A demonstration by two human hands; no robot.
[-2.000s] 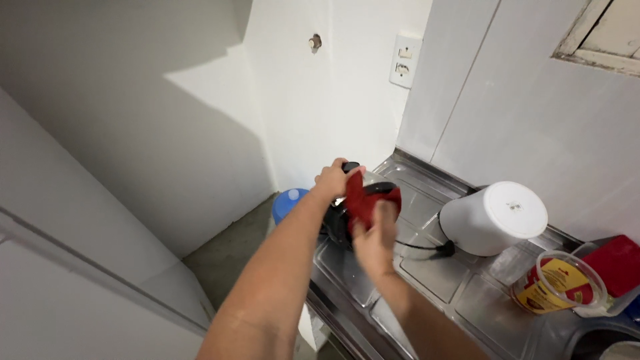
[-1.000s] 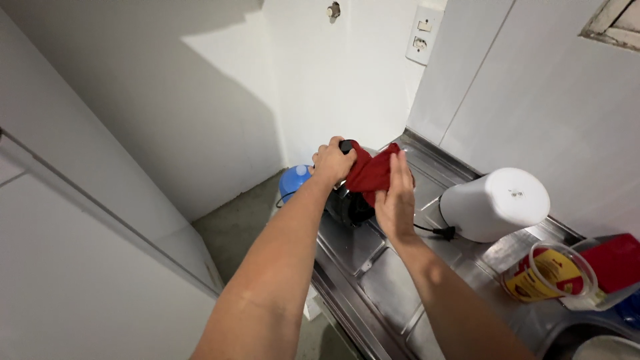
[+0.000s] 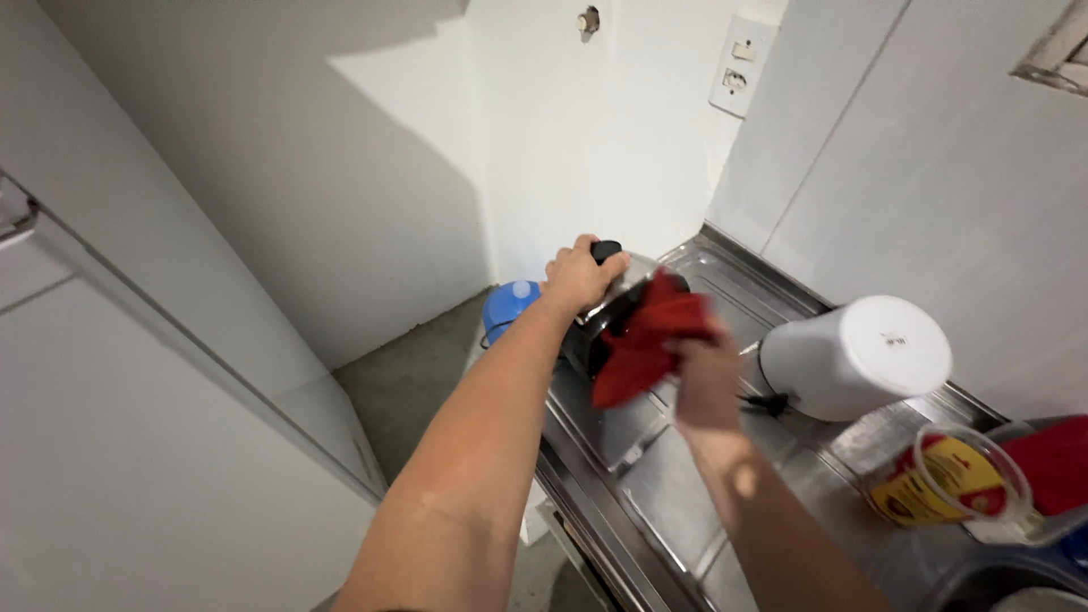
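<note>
My left hand (image 3: 582, 274) grips the top of a black appliance (image 3: 586, 340) with a clear lid part, by its black knob (image 3: 605, 250). It is tilted above the stainless steel counter (image 3: 671, 484). A red cloth (image 3: 650, 344) is in my right hand (image 3: 710, 374), which is blurred by motion, and lies against the appliance's side. A power cord with a black plug (image 3: 769, 404) rests on the counter to the right. The appliance's underside and exact kind are hidden by my arm and the cloth.
A white cylindrical container (image 3: 850, 357) lies on the counter at right. Nearer stand a clear plastic cup with a yellow and red label (image 3: 943, 480) and a red item (image 3: 1054, 463) by the sink edge. A blue container (image 3: 510, 313) is behind my left forearm. A wall socket (image 3: 742, 68) is above.
The red cloth in my right hand has moved down along the appliance's side, and more of the clear part shows. My left hand keeps its hold at the top.
</note>
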